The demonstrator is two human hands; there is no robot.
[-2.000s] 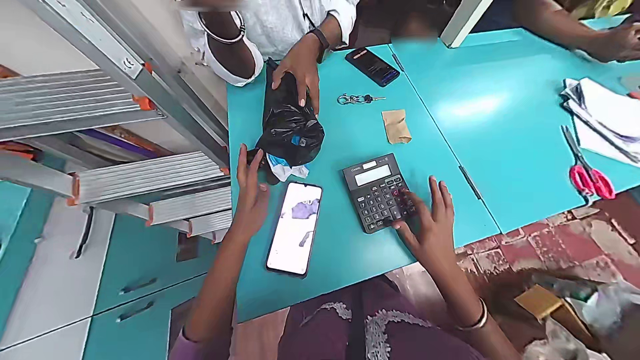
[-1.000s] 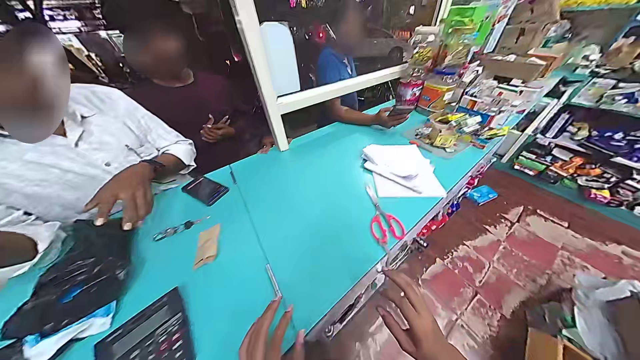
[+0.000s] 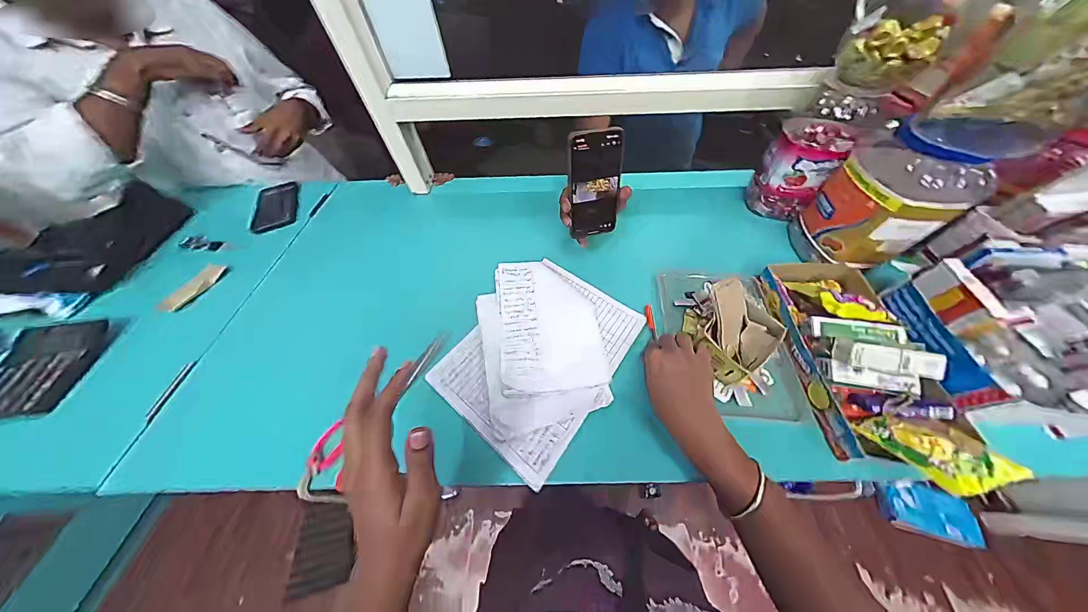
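My left hand [image 3: 387, 480], fingers apart and holding nothing, hovers over the front edge of the teal counter and partly hides scissors with pink-red handles [image 3: 325, 449]. The scissors' blades point up and right, toward a stack of handwritten sheets [image 3: 557, 340]. Right of the papers, my right hand [image 3: 677, 370] has its fingers curled at the lower end of an orange pen [image 3: 650, 318]. That hand is beside a shallow clear tray [image 3: 778, 399] holding torn brown cardboard and small scraps.
A box of packets [image 3: 829, 416] and plastic jars [image 3: 901, 200] line the right side. Across the counter [image 3: 382, 255], a person holds up a phone [image 3: 595, 181]. At left are another person's hands, a phone [image 3: 274, 207], keys, a brown paper piece, a black bag and a calculator [image 3: 51, 365].
The view has swung far right, from the calculator and black bag to the papers. My right hand has moved from beside the calculator to the orange pen. My left hand is now by the scissors.
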